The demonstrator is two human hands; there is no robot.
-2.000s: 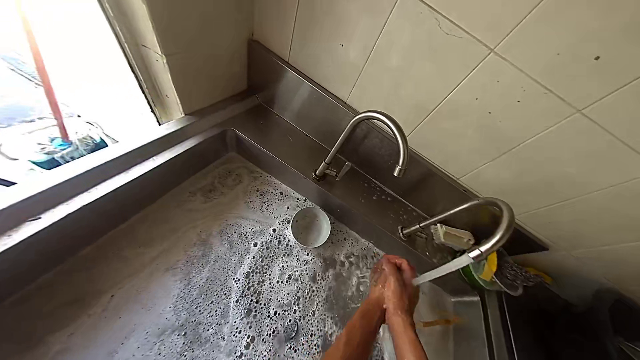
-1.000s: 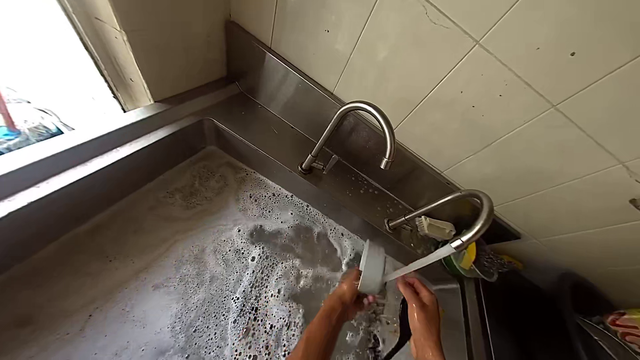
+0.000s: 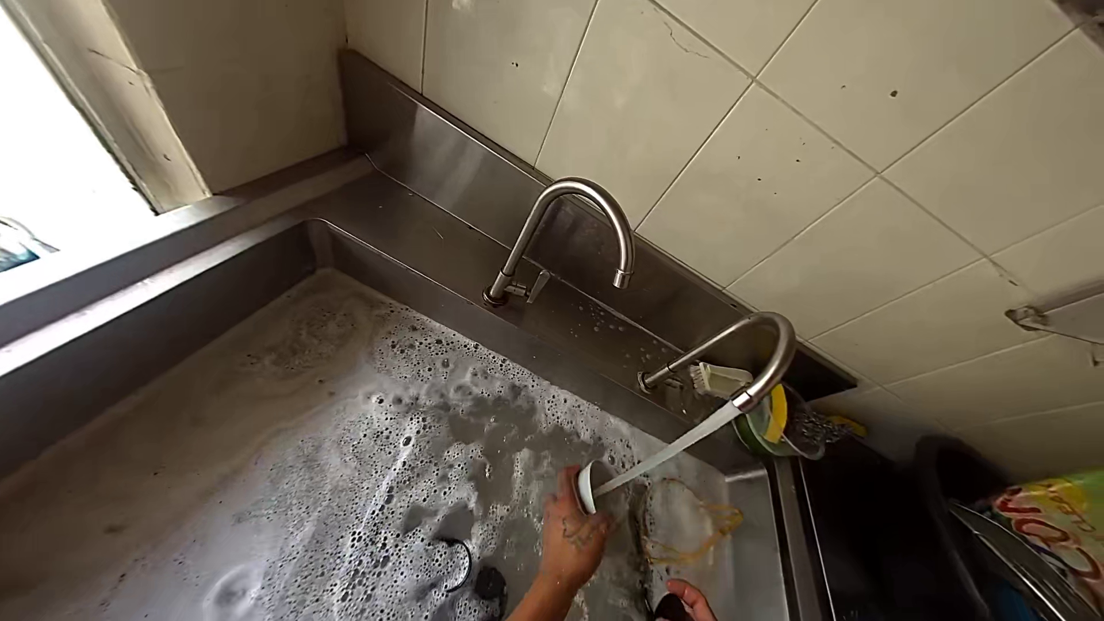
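Note:
My left hand [image 3: 573, 539] grips a small white cup [image 3: 590, 487] by its side, its mouth turned toward the stream of water [image 3: 673, 448] from the right-hand curved faucet [image 3: 772, 362]. At the bottom edge, my right hand [image 3: 693, 598] is partly out of view, its fingers around a dark object [image 3: 670, 607] that cannot be made out. Soapy water [image 3: 345, 466] with foam and bubbles fills the stainless steel sink. A dark curved rim [image 3: 466, 565] and a dark round thing [image 3: 491, 583] show in the foam left of my left hand.
A second curved faucet [image 3: 565, 194], not running, stands on the sink's back ledge. Behind the running faucet lie a scrub brush [image 3: 720, 379] and a container [image 3: 780, 431] with a yellow item and a scourer. A yellowish net-like strand [image 3: 720, 522] lies at the sink's right side.
The round white cup, floating in the foam two seconds ago, is now in my left hand under the stream. My right hand has moved down, away from the water stream. The view has shifted.

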